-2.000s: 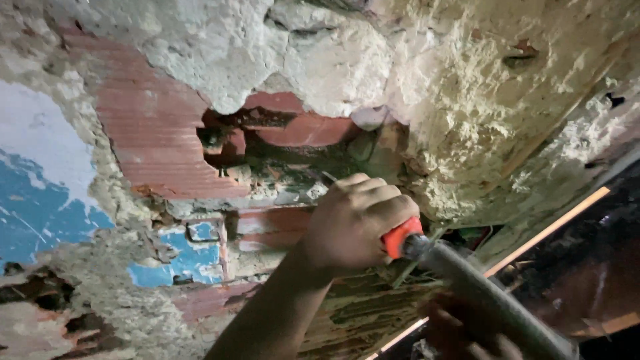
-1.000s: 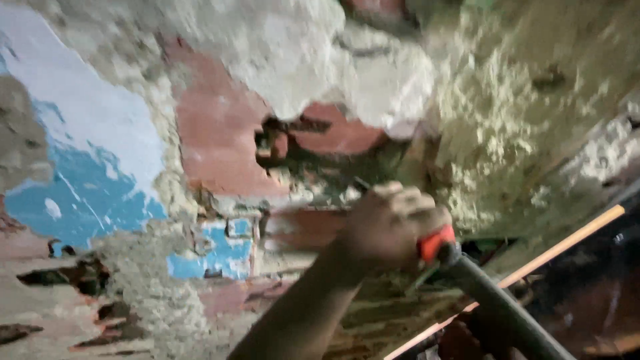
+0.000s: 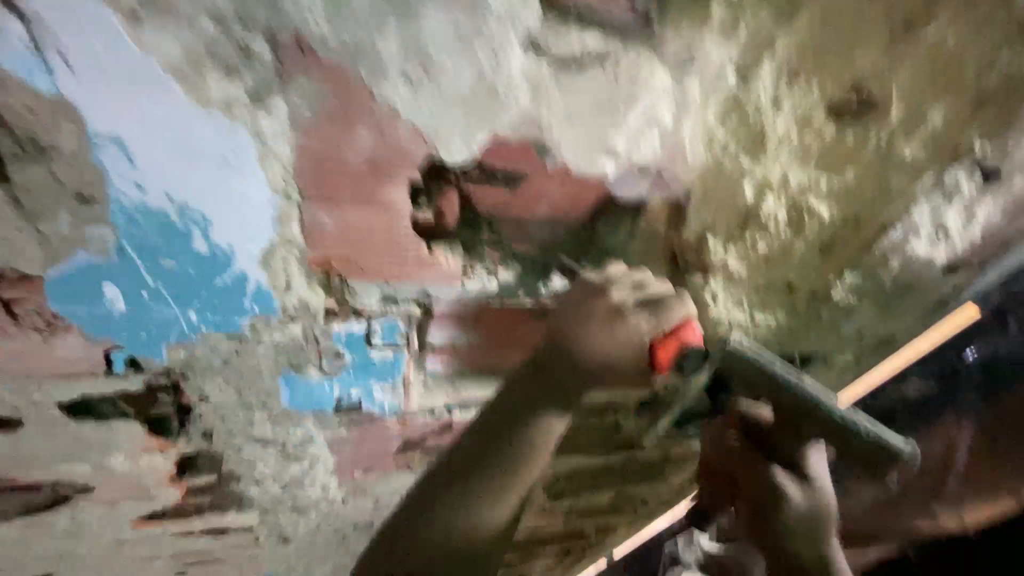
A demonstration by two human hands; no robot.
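My left hand [image 3: 608, 328] is closed around a chisel-like hand tool whose red handle end [image 3: 676, 346] sticks out at its right. A thin dark shaft shows above my fingers, near the broken cavity [image 3: 528, 228] in the hollow red clay brick. My right hand [image 3: 788, 480], lower right and blurred, grips a dark grey cylindrical tool [image 3: 824, 408]. The cylinder's upper left end lies close to the red handle end; whether they touch I cannot tell. The brick wall [image 3: 352, 200] around the cavity is partly covered by rough, crumbling plaster [image 3: 608, 88].
Blue and white paint [image 3: 184, 272] remains on the plaster at left, with a smaller blue patch [image 3: 344, 368] below the cavity. Broken masonry with dark gaps [image 3: 136, 404] lies lower left. A light wooden strip [image 3: 912, 352] slants across the lower right, against a dark area.
My right hand shows more fully now, and the grey cylinder's near end has come away from the red handle end. The view has shifted, moving the wall rightward. My left hand keeps its hold.
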